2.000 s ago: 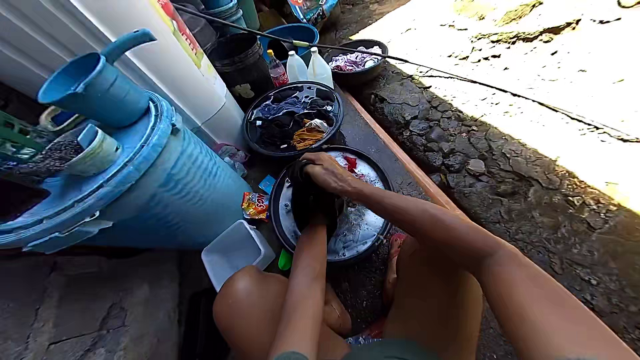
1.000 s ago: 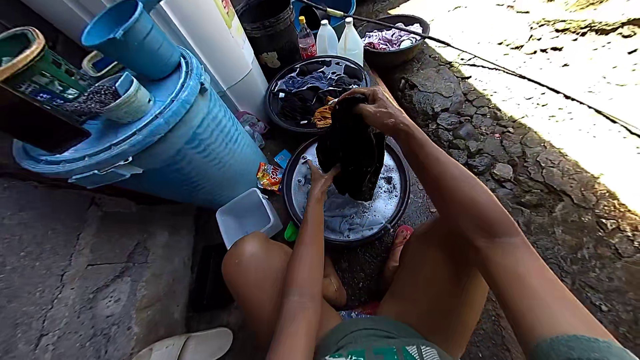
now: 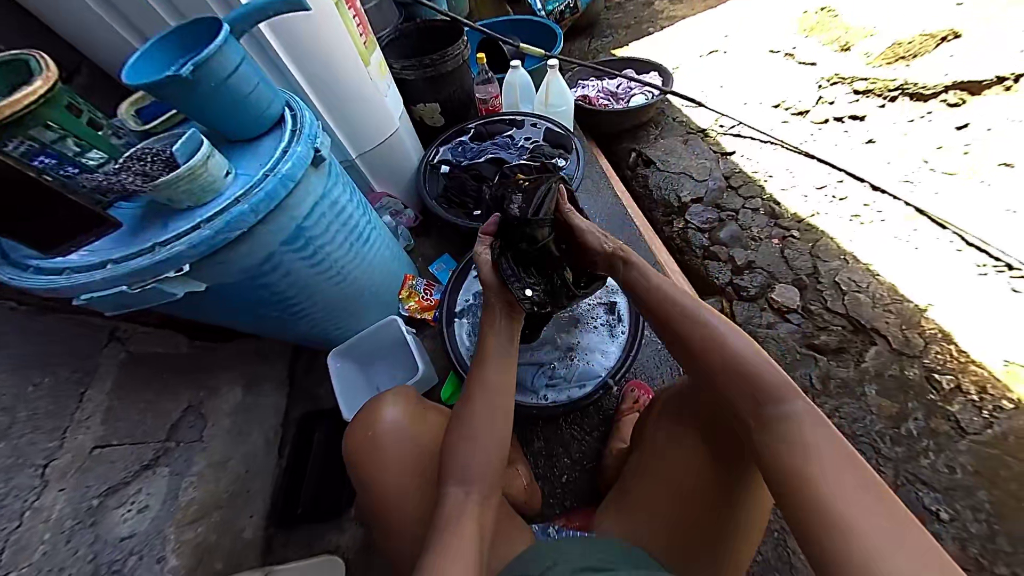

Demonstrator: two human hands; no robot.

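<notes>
A wet black garment point(image 3: 538, 248) is bunched between my two hands, above a round dark basin point(image 3: 632, 352) of sudsy water. My left hand point(image 3: 494, 268) grips its left side, thumb up. My right hand point(image 3: 588, 236) holds its right side, the fingers partly hidden behind the cloth. Pale cloth point(image 3: 560, 374) lies under the suds in the basin. Just beyond stands a second round basin point(image 3: 579, 152) with dark wet clothes point(image 3: 500, 152) in it.
On the left are a big blue lidded barrel point(image 3: 320, 248) with a blue dipper point(image 3: 212, 76) on it, and a white plastic tub point(image 3: 376, 360). Bottles point(image 3: 554, 96), a black bucket point(image 3: 428, 76) and a basin of light clothes point(image 3: 620, 90) stand behind. Rough stones point(image 3: 752, 264) lie right.
The black garment, hanging from my raised right hand one second ago, is now gathered between both hands. My left hand has moved up from over the suds to the garment's left side.
</notes>
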